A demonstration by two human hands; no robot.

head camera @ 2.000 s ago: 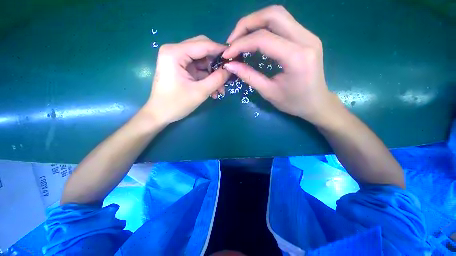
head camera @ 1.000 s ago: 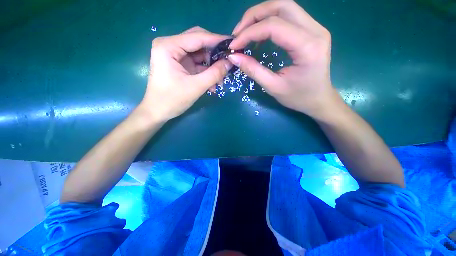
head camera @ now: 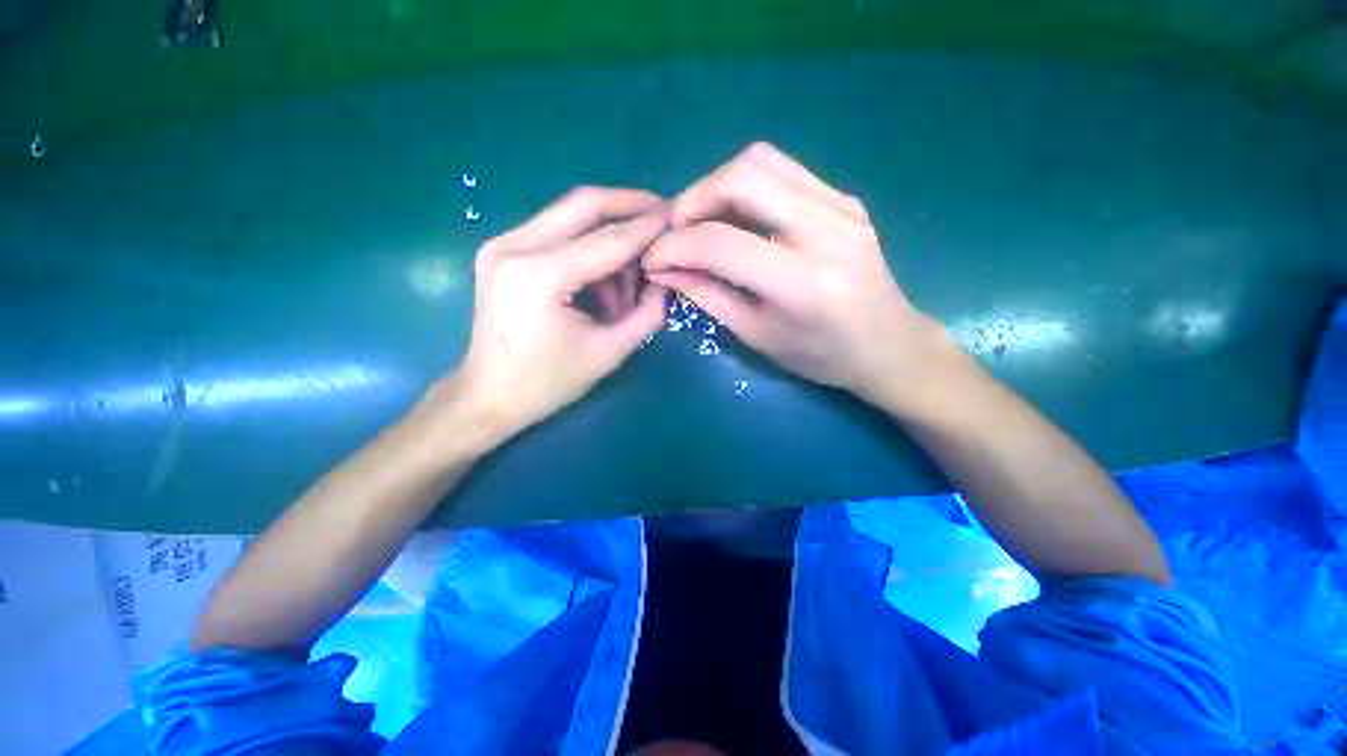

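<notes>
My left hand [head camera: 554,310] and my right hand [head camera: 798,281] meet at the fingertips above the green table. The dark round part is almost wholly hidden between them; its grip in my left hand shows in the earlier frames. My right thumb and fingers are pinched together against my left fingertips, and what they hold cannot be seen. Small shiny metal clips [head camera: 709,349] lie in a loose scatter just below the fingers, partly covered by my right hand. Two clips [head camera: 470,180] lie apart, left of my left hand.
The glossy green table [head camera: 325,296] has its near edge just in front of my body. A small dark item [head camera: 192,21] lies at the far left, cut by the picture's edge. A white carton [head camera: 52,606] with printed text stands at the lower left. Blue smock [head camera: 502,650] below.
Both hands and the table sit lower in the picture, with more of the far side showing. The dark part, visible a second ago, is now covered by the fingers. My right fingers have closed in nearer.
</notes>
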